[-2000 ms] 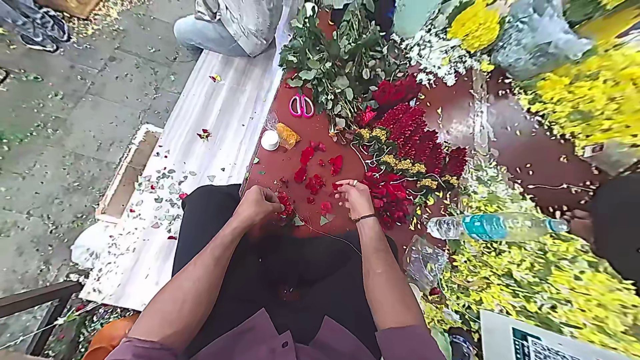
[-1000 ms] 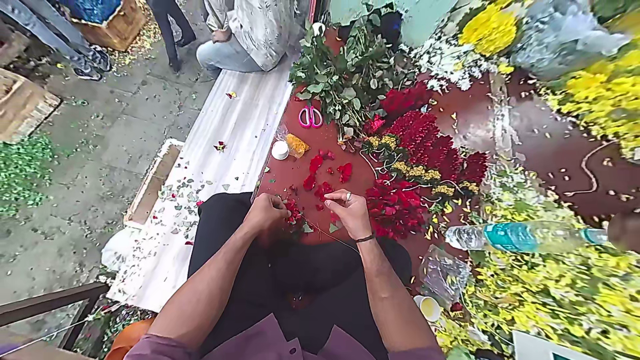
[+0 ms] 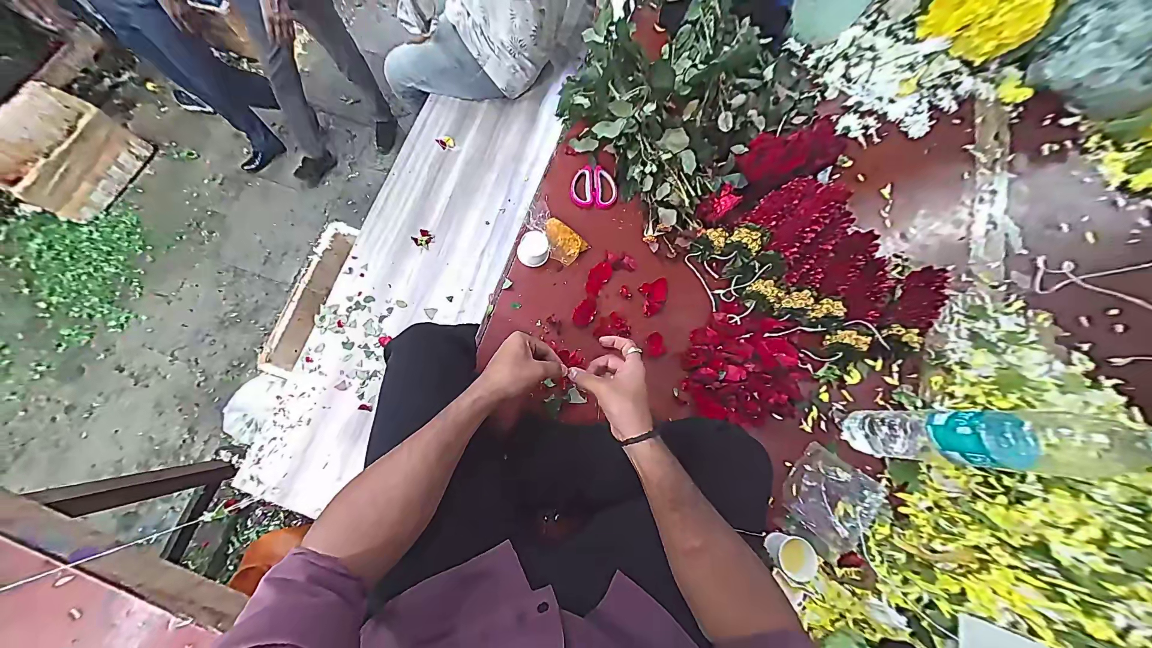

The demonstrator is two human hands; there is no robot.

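My left hand [image 3: 524,364] and my right hand [image 3: 617,378] meet above my lap, fingertips pinched close together. Something small and thin, perhaps thread, seems to be between them; it is too fine to make out. Loose red petals [image 3: 597,277] lie on the red surface just beyond my hands. To the right is a heap of red petals [image 3: 745,369], with strung red flower garlands [image 3: 814,225] and yellow flower strings [image 3: 796,299] behind it. Pink-handled scissors [image 3: 593,187] lie farther off, near a white round container [image 3: 533,248] and an orange-yellow packet [image 3: 566,241].
Leafy green stems [image 3: 675,108] lie at the back. A plastic bottle [image 3: 985,439], a clear bag [image 3: 832,495] and a cup [image 3: 792,556] are at right, by yellow flowers [image 3: 1008,549]. A seated person [image 3: 486,45] is on the white boards [image 3: 450,207]; people stand at upper left.
My hands have come together; two seconds ago they were apart, with a thread trailing near the right one. Legs of standing people now show at upper left. The view has shifted.
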